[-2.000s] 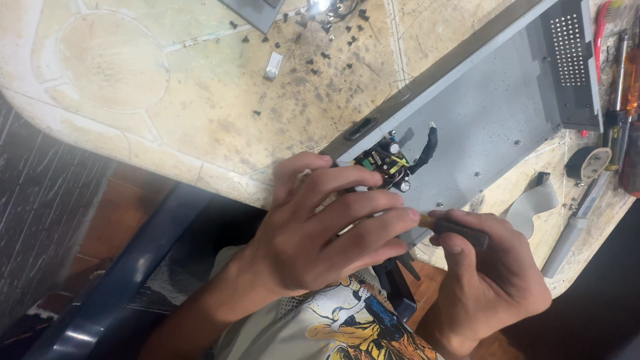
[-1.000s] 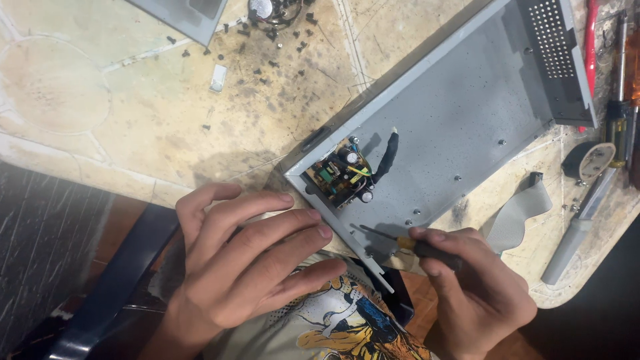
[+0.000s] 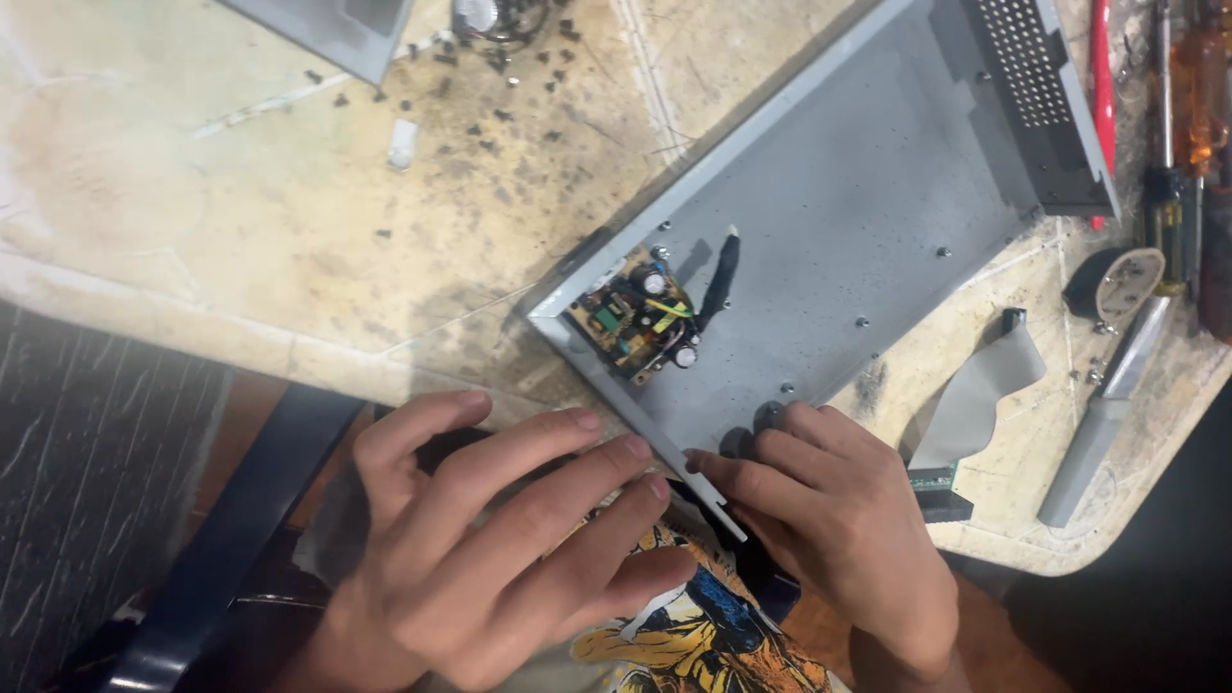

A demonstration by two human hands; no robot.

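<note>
A grey sheet-metal chassis (image 3: pixel 799 212) lies slanted over the table, its near corner at the table's edge. Inside its left corner sits a small circuit board with capacitors (image 3: pixel 635 316), and a black sleeved cable (image 3: pixel 722 279) runs from it. My left hand (image 3: pixel 520 539) is spread beside the chassis's near wall, fingers apart, with nothing seen in it. My right hand (image 3: pixel 837 520) is at the other end of that wall, its fingertips at the metal. Its palm side is hidden, so whether it holds a tool does not show.
At the right lie a flat ribbon cable (image 3: pixel 982 395), a grey-handled knife (image 3: pixel 1097 433), a roll of tape (image 3: pixel 1121 284), loose screws (image 3: pixel 1095 371) and several screwdrivers (image 3: pixel 1165 202). Dark crumbs, a small white piece (image 3: pixel 402 144) and a grey metal panel (image 3: pixel 337 29) are at upper left.
My left hand has moved off the board area, where it was two seconds ago. The screwdriver seen earlier in my right hand no longer shows; that hand now reaches the chassis wall.
</note>
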